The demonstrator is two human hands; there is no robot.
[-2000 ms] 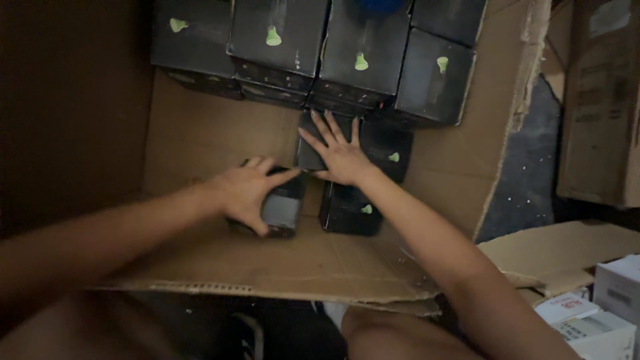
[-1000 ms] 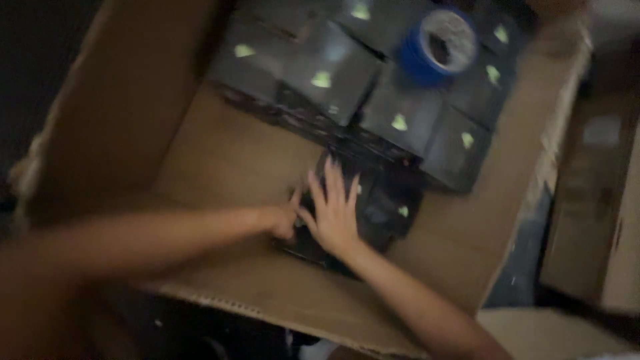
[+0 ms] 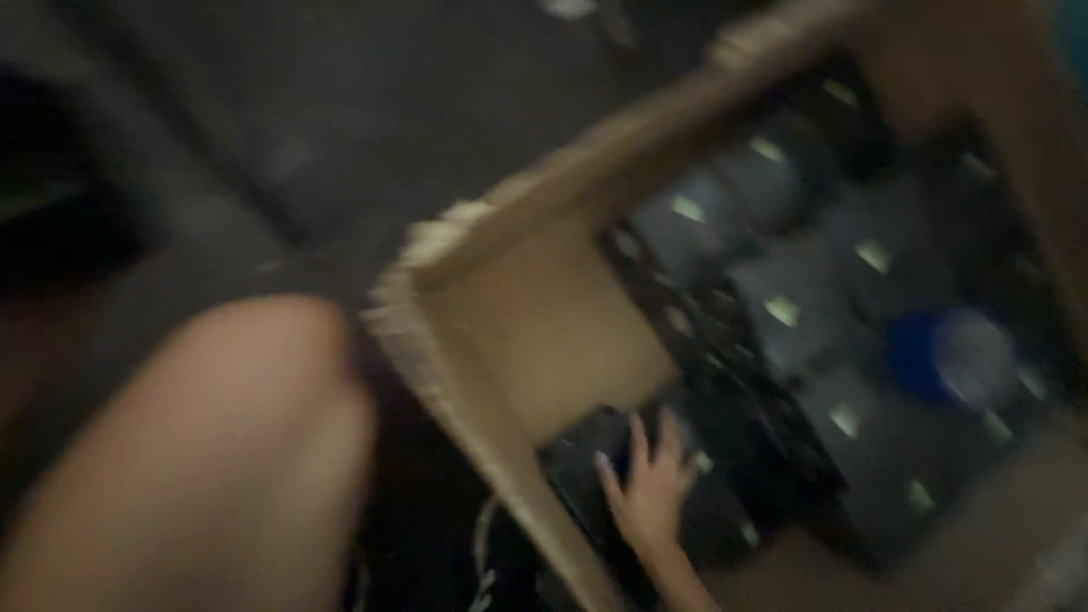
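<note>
My right hand (image 3: 653, 493) rests with fingers spread on small black boxes (image 3: 595, 450) low in a large cardboard carton (image 3: 552, 331). Taller stacks of black boxes (image 3: 816, 314), each marked with a pale green emblem, fill the far side of the carton. A roll of blue tape (image 3: 952, 357) lies on top of them. My left hand is out of the frame. The view is strongly blurred, so fine detail on the boxes is hidden.
The carton's worn upper edge (image 3: 442, 242) runs diagonally across the view. A bare knee (image 3: 263, 382) is at the left, outside the carton, above a dark floor (image 3: 340, 110). Part of a dark shoe with a pale lace shows near the bottom.
My left hand, earlier at a black box beside my right hand, has left the view. My right hand stays on the low boxes. The view has swung and tilted strongly to the left.
</note>
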